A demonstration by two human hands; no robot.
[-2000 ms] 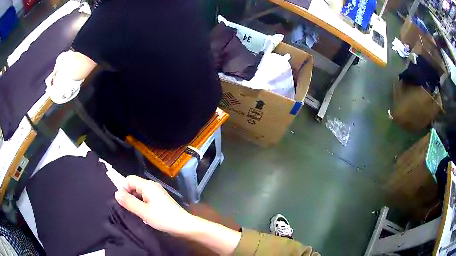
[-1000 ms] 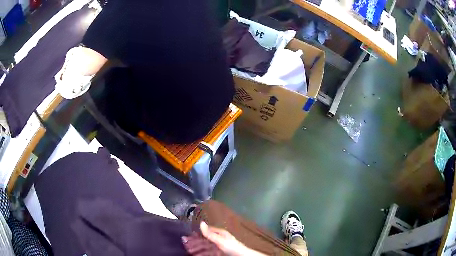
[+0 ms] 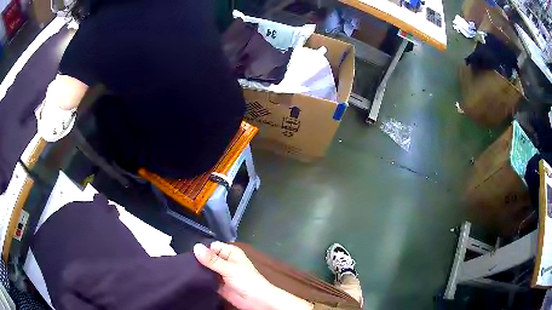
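A dark purple-black garment panel [image 3: 121,260] lies over stiff white sheets [image 3: 142,230] at the lower left. My right hand [image 3: 233,272] comes in from the bottom and pinches the panel's right edge between thumb and fingers. The cloth between the hand and the left side has soft folds. The white sheets show along the panel's upper right edge and at its left. My left hand is not in view.
A person in black sits on an orange-slatted stool [image 3: 200,187] just ahead, near another dark panel [image 3: 27,115]. An open carton [image 3: 296,121] holds white and dark cloth. Table legs [image 3: 387,79] and brown boxes [image 3: 493,175] stand farther right on the green floor.
My right hand moved from the panel's upper edge down to its lower right edge, uncovering white sheet, then rose slightly with the cloth edge. The view shifted a little.
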